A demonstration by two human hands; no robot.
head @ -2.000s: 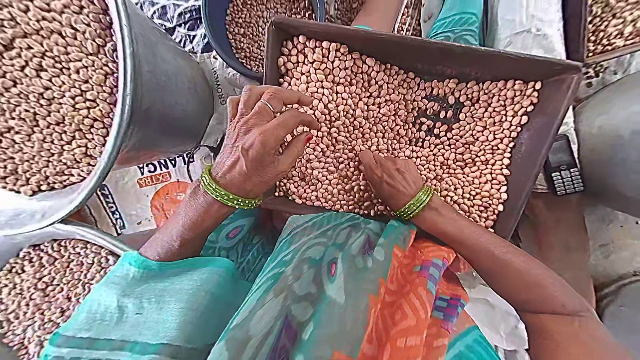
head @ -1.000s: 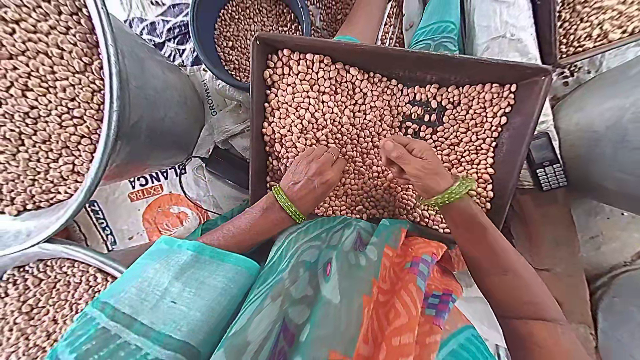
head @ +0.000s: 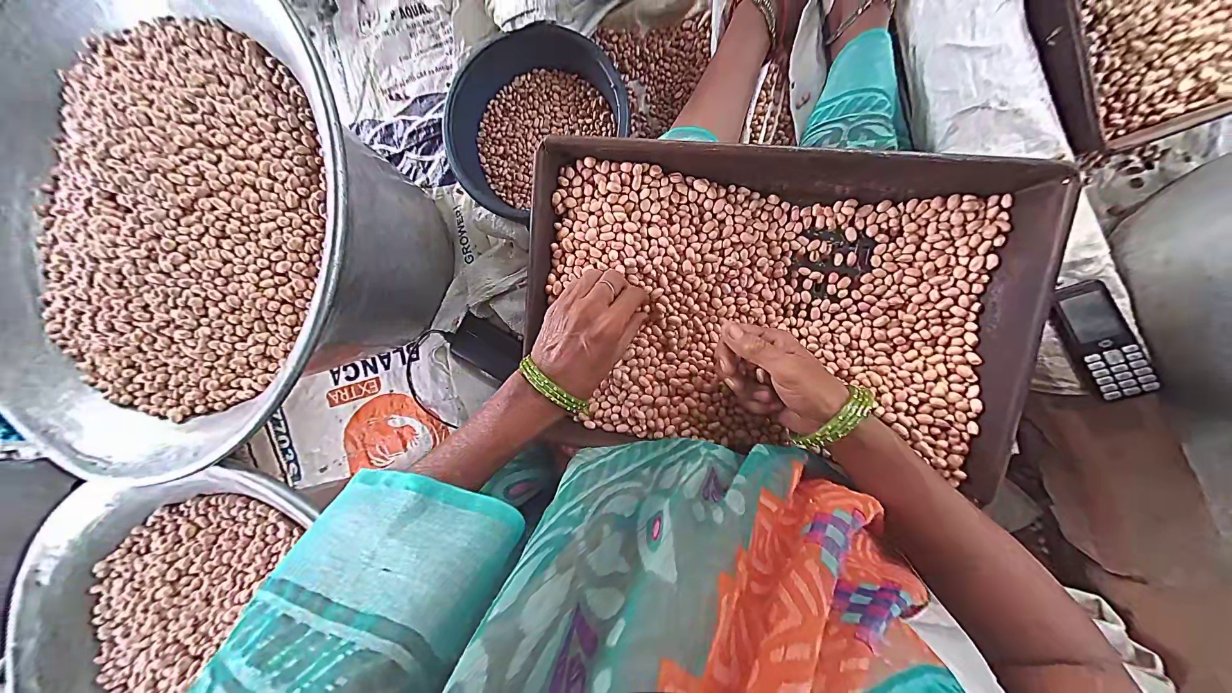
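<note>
A brown rectangular tray point(head: 1025, 318) lies across my lap, spread with pinkish-tan shelled nuts or beans point(head: 674, 250). Dark markings on its floor show through a thin patch right of centre. My left hand point(head: 592, 322), with a ring and green bangles, rests palm down on the nuts at the tray's left side; its fingertips are among them, and whether it holds any is hidden. My right hand point(head: 775, 375), also in green bangles, is over the near middle of the tray with its fingers curled and thumb against them. What is inside those fingers cannot be seen.
A large metal tub point(head: 332, 221) of nuts stands at the left, a second metal tub point(head: 58, 539) below it. Beyond the tray are a dark blue bucket point(head: 621, 96) of nuts and my feet. A keypad phone point(head: 1107, 342) lies right of the tray; another nut-filled tray point(head: 1068, 77) sits upper right.
Two seconds ago my left hand was raised at the tray's left; it moved down onto the nuts, then a little left. My right hand has lifted off the nuts and curled. The view has shifted.
</note>
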